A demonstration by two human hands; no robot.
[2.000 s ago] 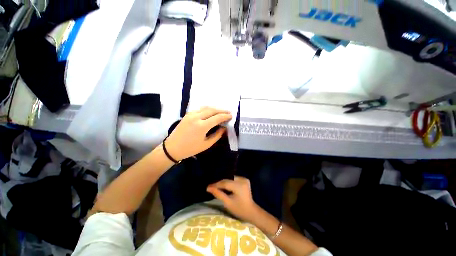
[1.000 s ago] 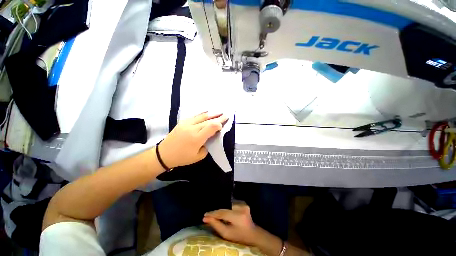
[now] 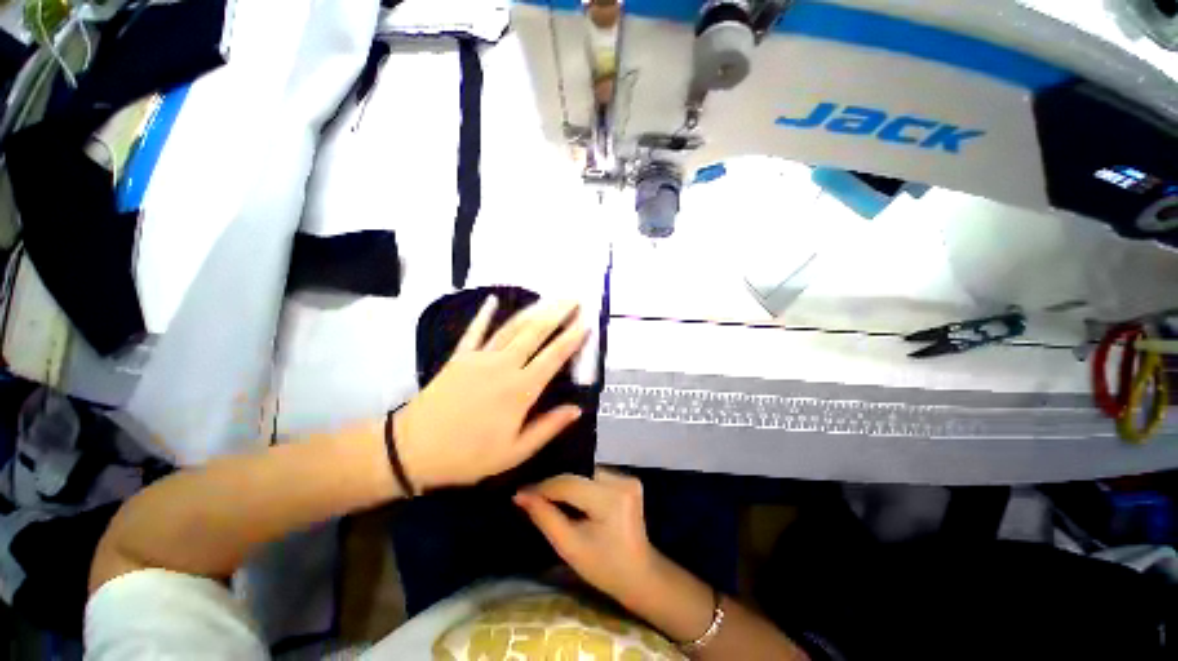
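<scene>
The large pale garment panel (image 3: 536, 207) lies on the table and reaches under the presser foot (image 3: 601, 168). A black piece with a rounded corner (image 3: 452, 323) lies on its near end. My left hand (image 3: 481, 394) rests flat on the black piece, fingers spread. My right hand (image 3: 601, 527) is at the table's front edge, thumb and forefinger together at the near end of the black fabric; whether it pinches the fabric is hard to tell. A black strip (image 3: 466, 162) crosses the pale panel.
The sewing machine head (image 3: 904, 97) hangs over the table. Dark thread snips (image 3: 966, 333) and red and yellow scissor rings (image 3: 1130, 381) lie at the right. Pale and black fabric (image 3: 233, 220) is piled at the left. The ruler (image 3: 775, 409) runs along the front edge.
My left hand has spread flat on the black piece, whose rounded corner now shows; the pale flap it held is laid down. My right hand has moved up to the fabric's near end.
</scene>
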